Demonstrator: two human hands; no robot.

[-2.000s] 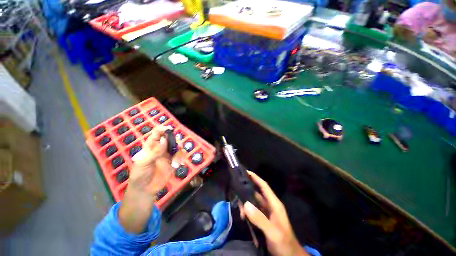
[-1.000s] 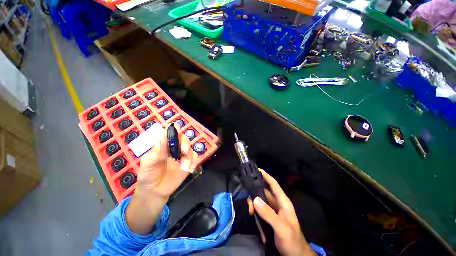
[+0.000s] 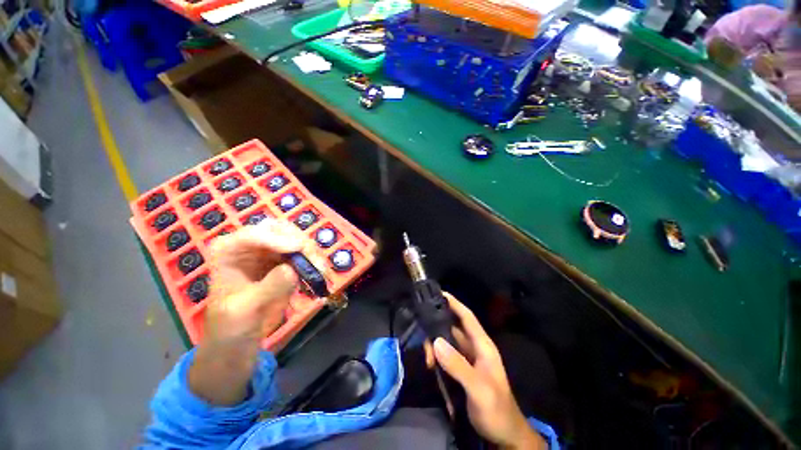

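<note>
My left hand (image 3: 250, 277) holds a round black watch body (image 3: 308, 274) edge-on between thumb and fingers, above the red-orange compartment tray (image 3: 186, 300). The tray holds several round black watch bodies in square pockets; those along its right side show pale centres. My hand hides part of the tray. My right hand (image 3: 474, 360) grips the black handle of an electric screwdriver (image 3: 429, 303). Its silver barrel and thin tip point up and away, to the right of the tray, touching nothing.
The green workbench (image 3: 492, 189) runs along the right. On it are a rose-gold-rimmed watch (image 3: 605, 221), a small dark module (image 3: 672, 235), a white cable bundle (image 3: 553, 148), a blue bin (image 3: 457, 66) and a green tray (image 3: 338, 44). Another person's pink sleeve (image 3: 746, 28) shows at the top right.
My left hand has turned over, back upward, and the watch body in it is tilted and lower. The white slip seen on the tray one second ago no longer shows. The screwdriver stays in my right hand.
</note>
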